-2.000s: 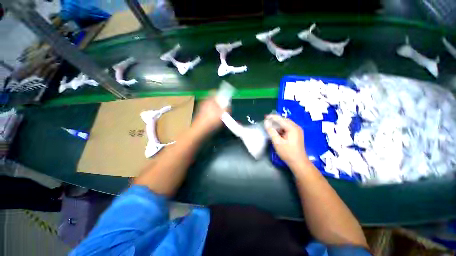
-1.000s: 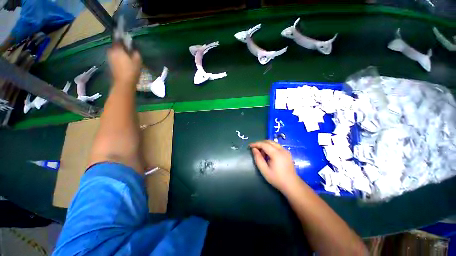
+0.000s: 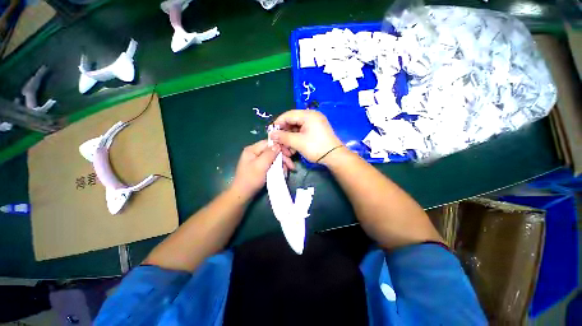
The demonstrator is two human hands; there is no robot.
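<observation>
A white cat-ear headband (image 3: 284, 197) hangs below my two hands, its eared part toward my body. My left hand (image 3: 256, 167) pinches the narrow band near its upper end. My right hand (image 3: 306, 135) is at the open tip, fingers closed around it and touching the left fingers. Whether a small piece is between the fingertips cannot be told. The blue parts tray (image 3: 341, 118) lies right of my hands with flat white squares (image 3: 348, 67) in it. A small white curly bit (image 3: 261, 113) lies on the bench beside my hands.
At left, a sample headband (image 3: 102, 169) with dark wires lies on a cardboard sheet (image 3: 57, 216). A clear bag of white pieces (image 3: 475, 76) overlaps the tray. Waiting headbands (image 3: 110, 71) lie across the green strip. An open carton (image 3: 498, 255) and blue bin (image 3: 555, 255) stand lower right.
My left hand has come back from the conveyor to the bench centre, now with a headband. My right hand has joined it at the tip. The view has shifted right and down.
</observation>
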